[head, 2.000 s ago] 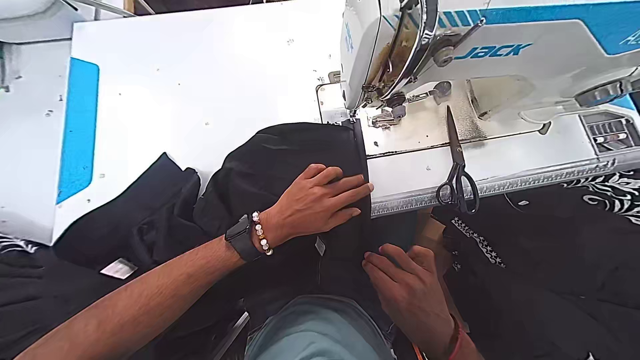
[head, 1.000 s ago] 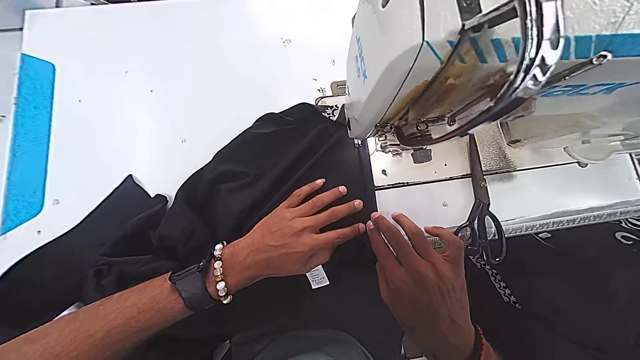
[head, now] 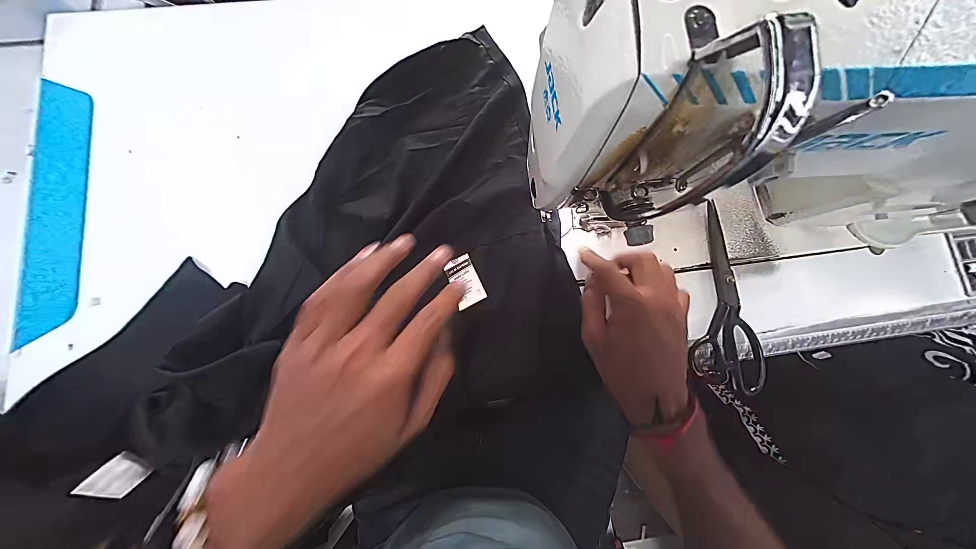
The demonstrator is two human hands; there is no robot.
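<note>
Black fabric, seemingly a garment (head: 503, 335), spreads from the white table to my lap, its right edge passing beside the needle area of a Jack sewing machine (head: 595, 99). My left hand (head: 351, 366) is over the fabric with its fingers spread, the fingertips near a small white label (head: 467, 284); whether it touches the cloth is unclear. Just below the presser foot (head: 598, 223), my right hand (head: 637, 335) is at the right edge of the garment with its fingers curled; whether they pinch the edge cannot be told. Black-handled scissors (head: 726, 313) lie right of that hand.
The white table (head: 191, 145) has a blue panel (head: 57, 206) at its left. A measuring scale (head: 862, 328) runs along its front edge at the right. Dark patterned fabric (head: 862, 435) is at the lower right, and a white tag (head: 113, 476) lies at the lower left.
The fabric reaches farther up beside the machine head. My left hand has moved off the right edge of the garment; my right hand has gone up toward the presser foot, its fingers now curled. The view is closer.
</note>
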